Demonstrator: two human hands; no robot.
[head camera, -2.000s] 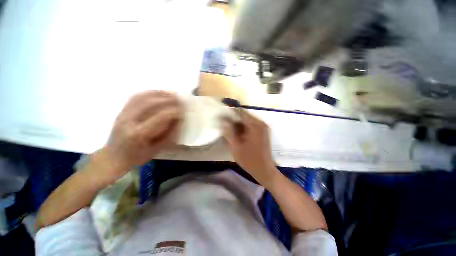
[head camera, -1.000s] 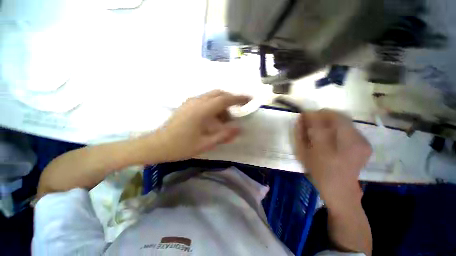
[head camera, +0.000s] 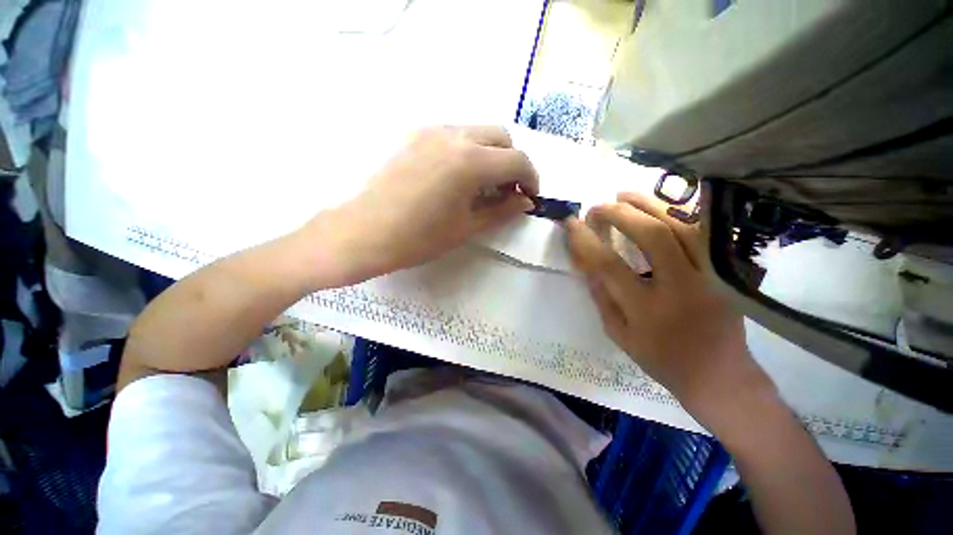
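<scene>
A small dark label (head camera: 554, 208) lies on a white fabric piece (head camera: 528, 242), left of the needle area. My left hand (head camera: 449, 199) pinches the label's left end at its fingertips. My right hand (head camera: 658, 287) lies palm down with fingers spread, its index fingertip at the label's right end, pressing on the cloth. The fabric piece nearly vanishes against the white table; part of it is hidden under both hands. The sewing machine head (head camera: 794, 99) stands close at the right. The needle tip cannot be made out.
A white table (head camera: 240, 136) has a printed ruler (head camera: 470, 329) along its front edge. A small wire ring (head camera: 676, 188) hangs under the head. Blue crates (head camera: 653, 470) are below the table. Pale cloth (head camera: 303, 402) hangs below the edge; grey cloth (head camera: 37, 63) is at far left.
The view has shifted, bringing the machine head nearer and larger. My hands have come together over the fabric piece, and the dark label now lies between their fingertips.
</scene>
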